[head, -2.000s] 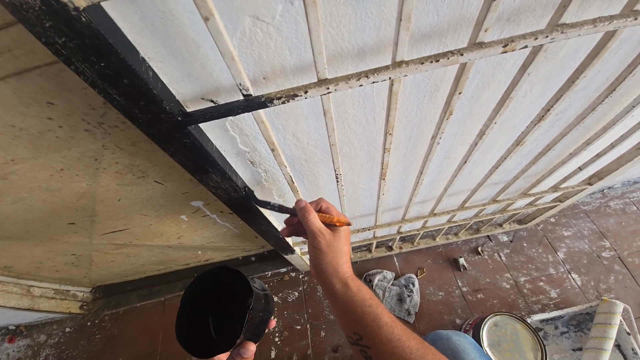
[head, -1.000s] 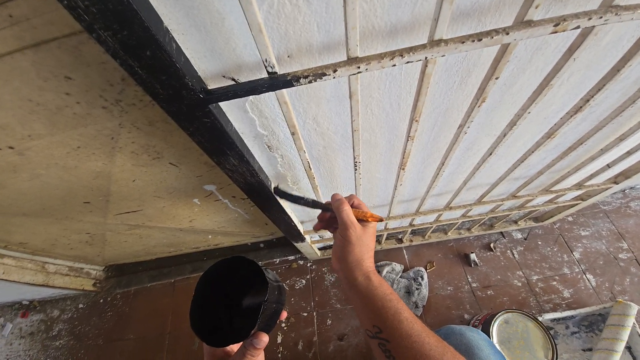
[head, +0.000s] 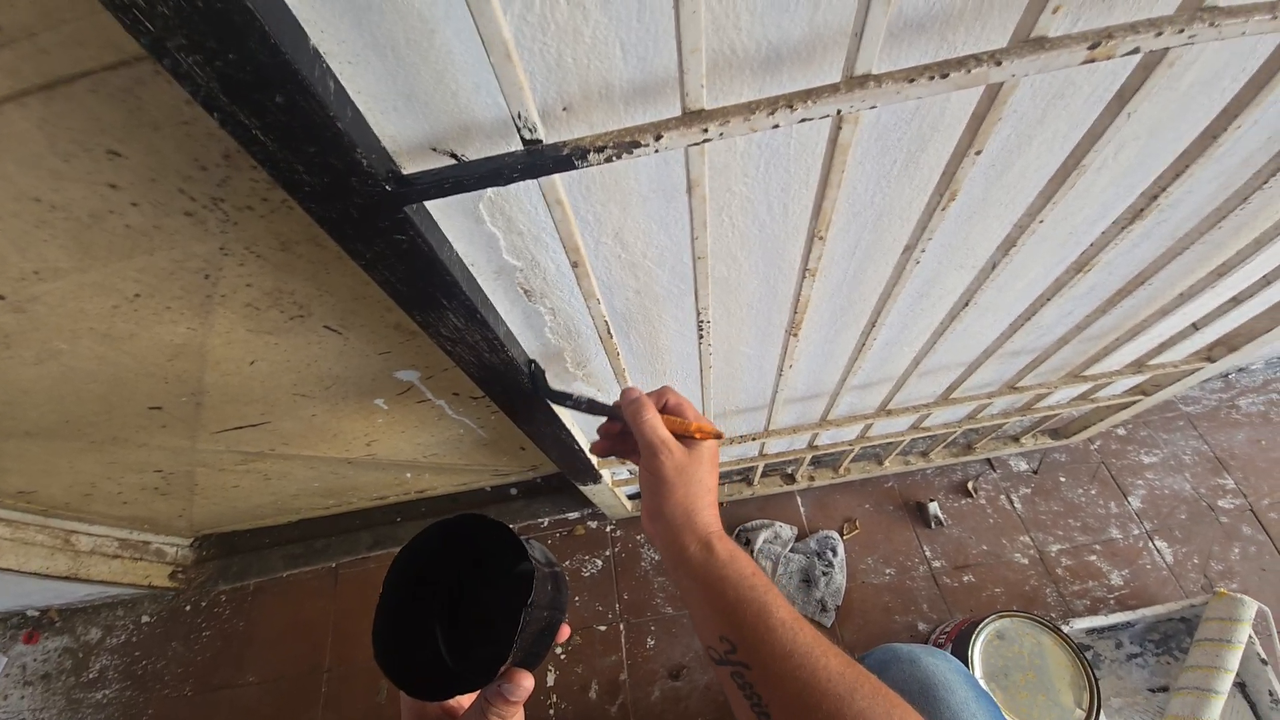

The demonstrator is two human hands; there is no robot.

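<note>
My right hand (head: 660, 450) grips a paintbrush (head: 685, 427) by its orange handle. The black bristle end touches the inner edge of the metal gate's upright post (head: 430, 270), which is coated black except for a pale strip and its foot. My left hand (head: 495, 695) holds a black paint container (head: 455, 610) from below, under the post; its inside looks black. One crossbar (head: 800, 105) of the gate is black near the post and chipped cream farther right. The thin bars (head: 700, 270) are cream.
A crumpled, stained cloth (head: 800, 570) lies on the paint-spotted tile floor (head: 960, 560). At lower right, a lidded paint can (head: 1030, 665) stands beside a paint tray (head: 1140, 650) with a roller (head: 1210, 660). A white wall is behind the bars; a beige panel (head: 200, 300) fills the left.
The brush tip has moved along the post's inner edge between the frames. Both hands keep their holds on the brush and the container. The view has shifted somewhat.
</note>
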